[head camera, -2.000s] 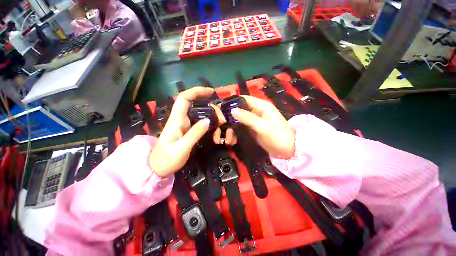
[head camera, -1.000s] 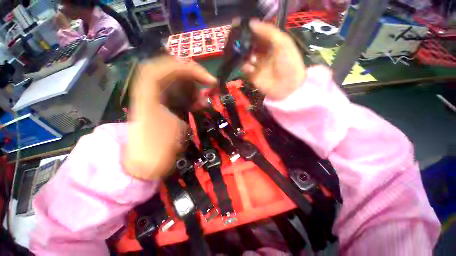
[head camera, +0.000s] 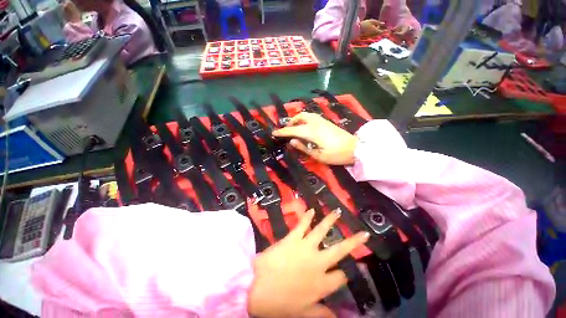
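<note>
Several black smartwatches lie face down in rows on a red tray (head camera: 288, 218), sensor backs up, long straps across the cells. My left hand (head camera: 301, 270) is low over the tray's near part, fingers spread, fingertips around a watch back (head camera: 332, 236); it holds nothing that shows. My right hand (head camera: 319, 140) is over the tray's far right part, palm down, fingertips at a black strap beside a watch back (head camera: 254, 127). Whether it pinches the strap cannot be told. Another watch back (head camera: 377, 219) lies at the right. My forearm and hand hide the tray's near left part.
A red case tray (head camera: 257, 69) lies across the green bench. A grey box (head camera: 80, 115) stands at left, a calculator (head camera: 36, 223) on papers below it. A metal post (head camera: 434, 68) and yellow sheet (head camera: 428, 102) are at right. Pink-sleeved people (head camera: 332, 22) sit beyond.
Two seconds ago both hands held up a watch each above the tray; one second ago they were apart and blurred. Now both are down at the tray, the left nearer me, with no watch held up.
</note>
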